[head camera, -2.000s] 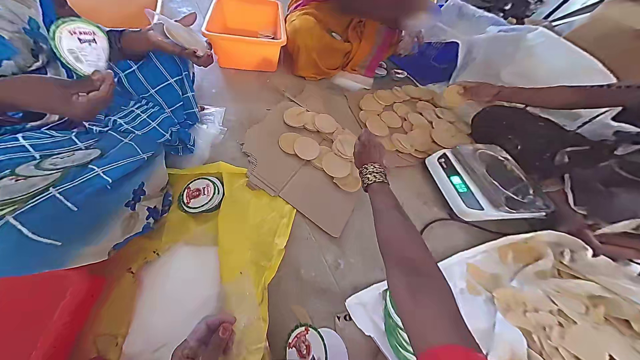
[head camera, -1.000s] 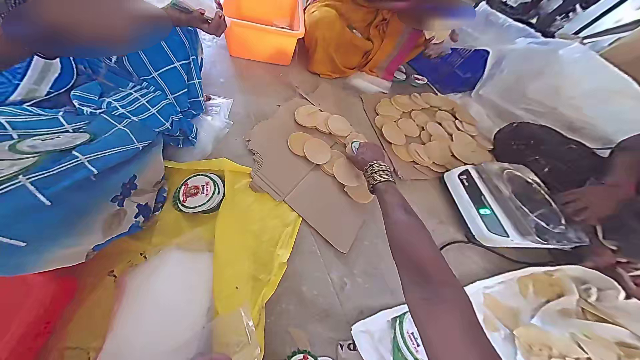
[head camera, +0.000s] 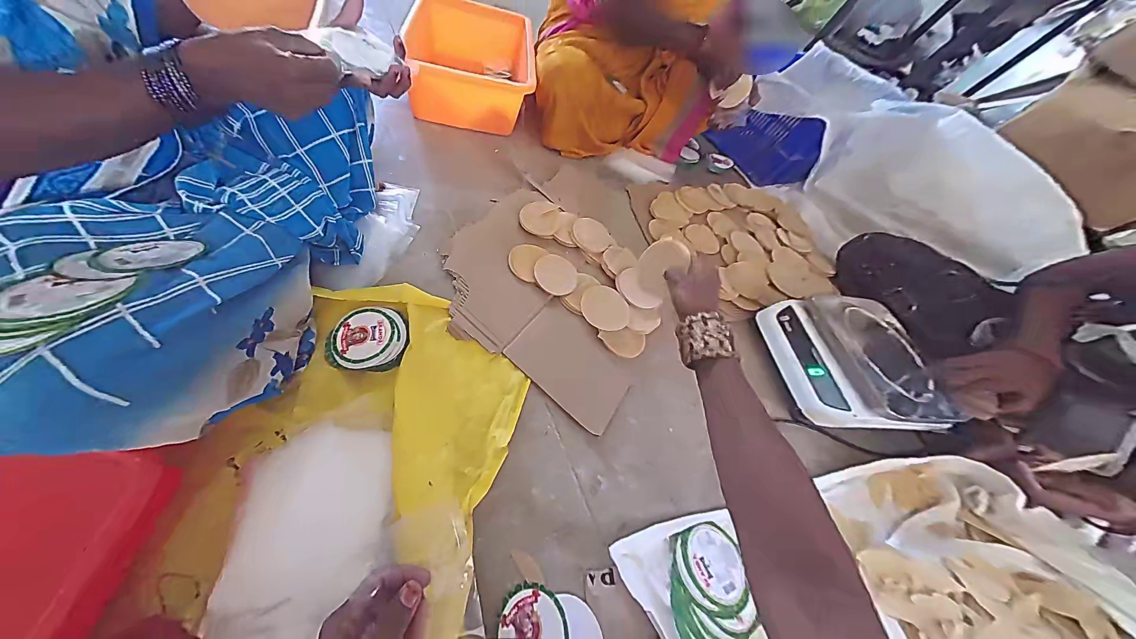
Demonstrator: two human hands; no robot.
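Observation:
My right hand [head camera: 695, 288], with a wide bracelet at its wrist, reaches over the pieces of cardboard [head camera: 568, 373]. Its fingers grip a flat round tan disc [head camera: 661, 264], perhaps more than one. Several similar discs [head camera: 605, 308] lie overlapping in short rows under and left of it; a larger spread of discs [head camera: 750, 240] lies behind. My left hand [head camera: 380, 603] is at the bottom edge, partly cut off, its fingers closed at a clear plastic bag [head camera: 437, 537]. Beside it, a pile of clear plastic [head camera: 302, 524] rests on a yellow sheet [head camera: 453, 399] with a stack of round labels [head camera: 367, 338].
A digital scale [head camera: 803, 373] stands right of my forearm, by another person's hand [head camera: 1003, 382]. A cloth [head camera: 843, 488] holds many tan pieces. More round labels [head camera: 710, 568] lie near my forearm. Orange tub [head camera: 466, 75] and red container [head camera: 80, 532] stand at left; other people sit around.
The tan discs on the near cardboard are laid out differently, with more of them to the right beside my right hand. The person at left now holds a pale thing in both hands.

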